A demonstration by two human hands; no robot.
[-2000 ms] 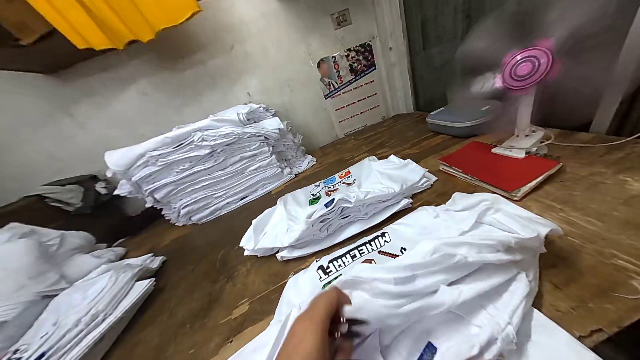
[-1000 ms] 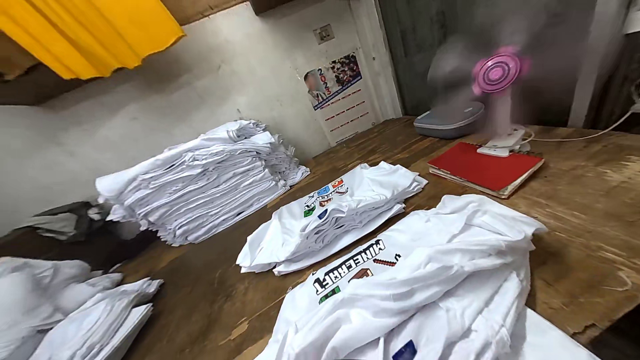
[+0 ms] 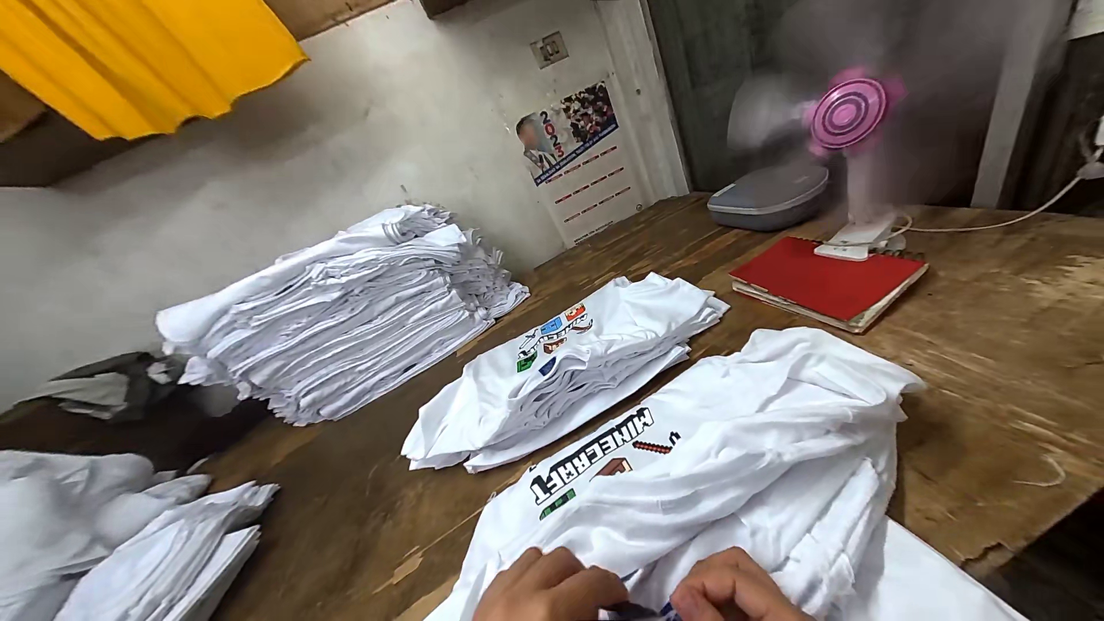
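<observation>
Several white printed T-shirts (image 3: 733,414) lie in a loose pile at the front of the table, the top one bearing a Minecraft print. My left hand (image 3: 552,586) and my right hand (image 3: 733,586) are side by side at the pile's near edge, fingers curled on the white fabric. Between them a bit of dark blue shows, too small to name. Just behind lies a smaller stack of folded printed T-shirts (image 3: 561,371), which neither hand touches.
A tall stack of white garments (image 3: 345,310) stands by the wall, with more white cloth (image 3: 95,535) at the left. A running pink fan (image 3: 849,116) stands on a red notebook (image 3: 828,280) beside a grey case (image 3: 768,197). The wooden table's (image 3: 1018,345) edge is at the right.
Two seconds ago one hand was over the front pile; one second ago no hand was in view. Now both hands are at the pile's near edge.
</observation>
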